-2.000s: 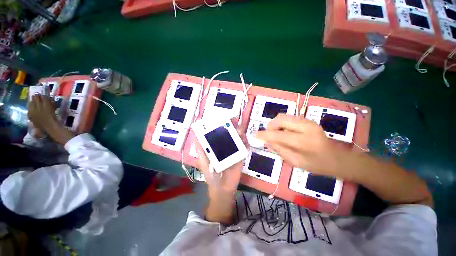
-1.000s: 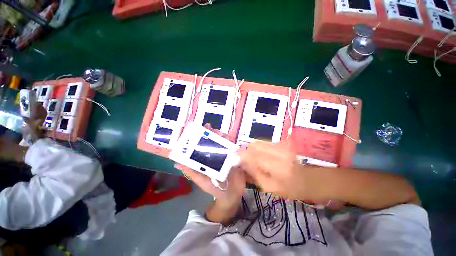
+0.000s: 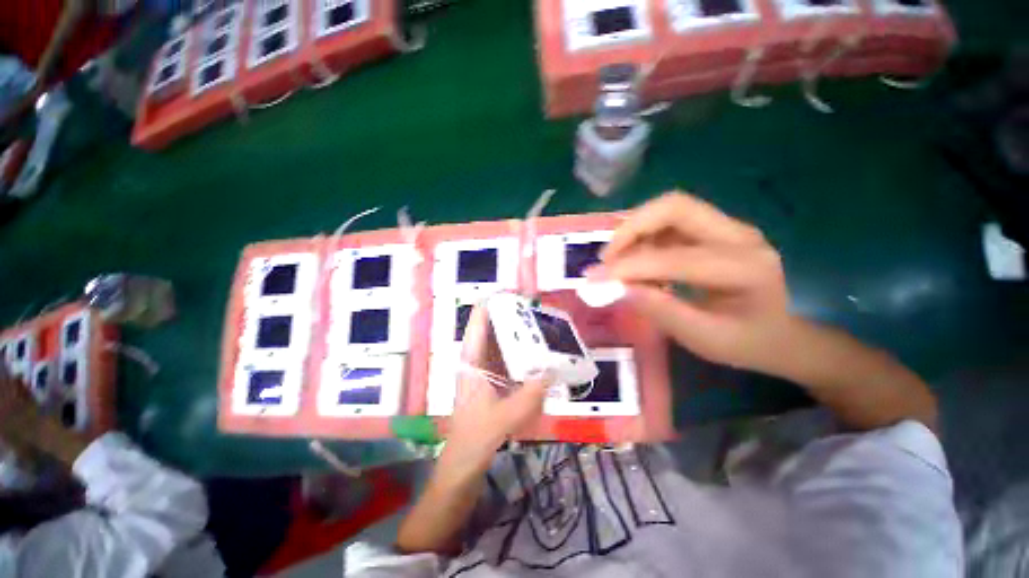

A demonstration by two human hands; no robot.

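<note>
My left hand holds a white digital camera tilted above the right half of the foam tray; its dark screen faces up and to the right. My right hand is up and to the right of it, pinching a small white wad, which looks like a cleaning wipe, between the fingertips, apart from the camera. Other white cameras lie screen up in columns in the pink tray. The held camera and left hand partly hide the third column. Bare pink shows in the right column below its top camera.
A solvent bottle stands beyond the tray. Stacked foam trays of cameras lie at the back, another tray at back left. A co-worker's sleeve, tray and bottle are at left. A white scrap lies far right.
The view has shifted right, so the tray shows further left. My left hand has moved the camera over the tray's right half and tilted it. My right hand has lifted away from the camera.
</note>
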